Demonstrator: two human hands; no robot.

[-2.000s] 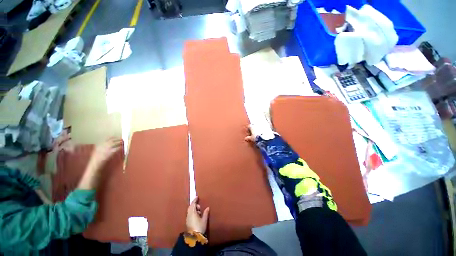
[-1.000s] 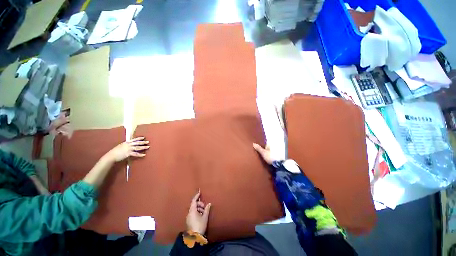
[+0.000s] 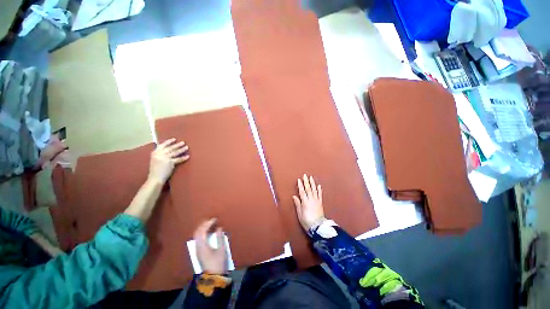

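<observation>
A long rust-brown panel (image 3: 289, 108) lies lengthwise in front of me, over white paper. My right hand (image 3: 310, 202) rests flat on its near part, fingers spread. Another brown panel (image 3: 211, 157) lies to its left with a thin white gap between. My left hand (image 3: 211, 246) is near that panel's near edge, over a small white patch, fingers partly bent and blurred; nothing is seen held in it. A stack of brown panels (image 3: 419, 133) with a notched near edge stands to the right.
A co-worker's hand (image 3: 167, 162) in a green sleeve (image 3: 102, 262) lies on the left panels. Beige sheets (image 3: 99, 96) and grey-white bundles (image 3: 21, 114) are at left. A blue bin (image 3: 422, 18), calculator (image 3: 455, 69) and clear bag (image 3: 506, 130) are at right.
My right hand has moved from the long panel's right edge onto its near part. My left hand has shifted left. The long panel now lies flatter, with the gap to the left panel showing.
</observation>
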